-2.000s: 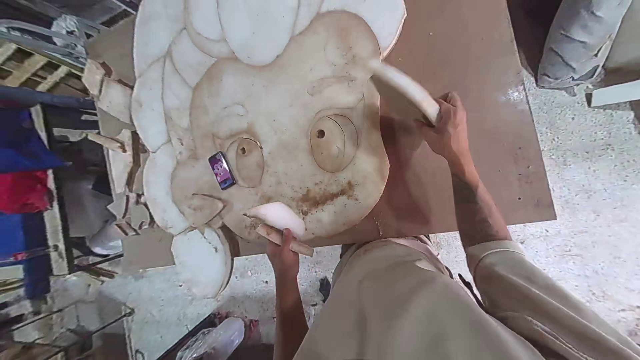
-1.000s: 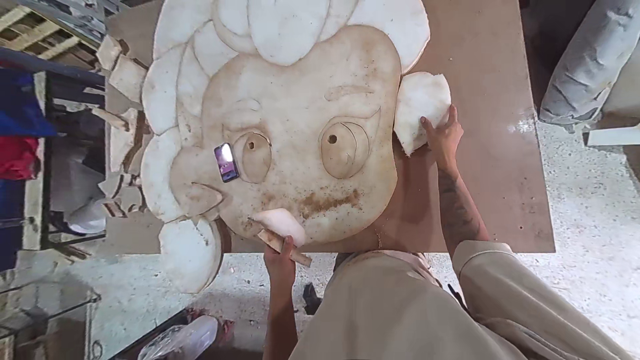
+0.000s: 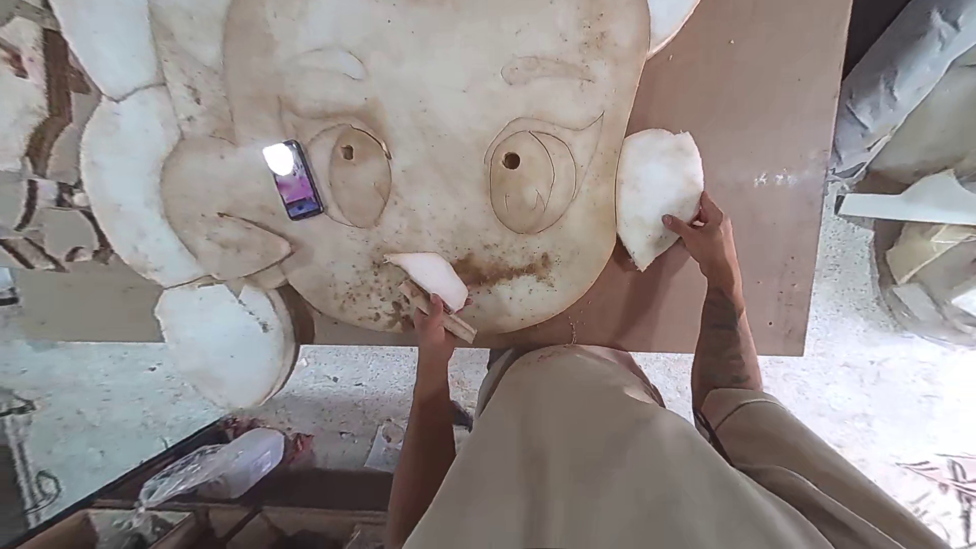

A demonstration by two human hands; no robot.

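Observation:
A large foam cartoon face with carved eyes and brows lies on a brown board. My right hand grips a white foam piece by its lower right edge, close beside the face's cheek. Over the lower face, my left hand holds a small white foam piece together with a narrow block, whose material I cannot tell. A smartphone with a lit screen lies on the face left of one eye. A rounded white foam piece overhangs the board's near edge.
Foam offcuts are heaped at the far left. Below the board, a clear plastic bag lies by an open compartmented box. A grey wrapped roll and a white strip stand out at the right.
My right hand has brought its foam piece down from the upper right side of the face to beside the cheek, turning its broad side up. The view has moved closer.

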